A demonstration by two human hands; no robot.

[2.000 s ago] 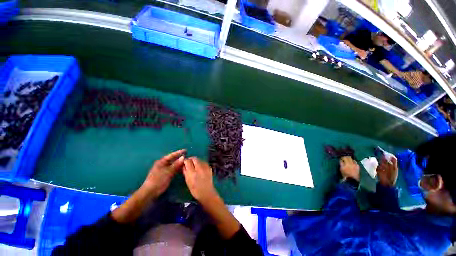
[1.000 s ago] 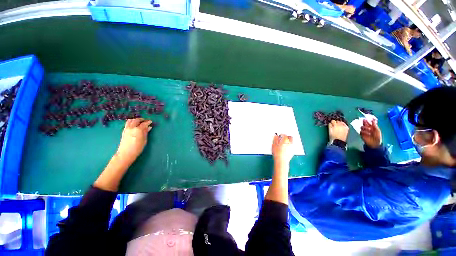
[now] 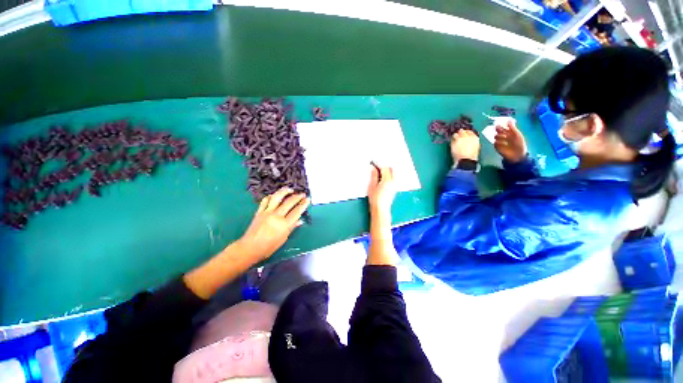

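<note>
A dense heap of small dark moulded parts (image 3: 266, 142) lies on the green bench. My left hand (image 3: 275, 217) is over the heap's near edge, fingers bent down onto it; whether it grips a part is hidden. A flat white sheet (image 3: 356, 149) lies against the heap's right side. My right hand (image 3: 382, 183) is over the sheet's near part, with a small dark part (image 3: 375, 164) at its fingertips. More dark parts (image 3: 112, 153) lie in loose rows on the green surface to the left.
At right, a person in blue workwear (image 3: 517, 232) and mask handles a smaller dark pile (image 3: 448, 129) and a white cloth or paper. A blue tray (image 3: 127, 7) is cut off at the top left. Blue crates (image 3: 558, 348) stand low at right.
The view has turned to the right. My left hand has moved from the loose rows to the near end of the heap. My right hand stays over the white sheet, the dark part now clearer at its fingertips.
</note>
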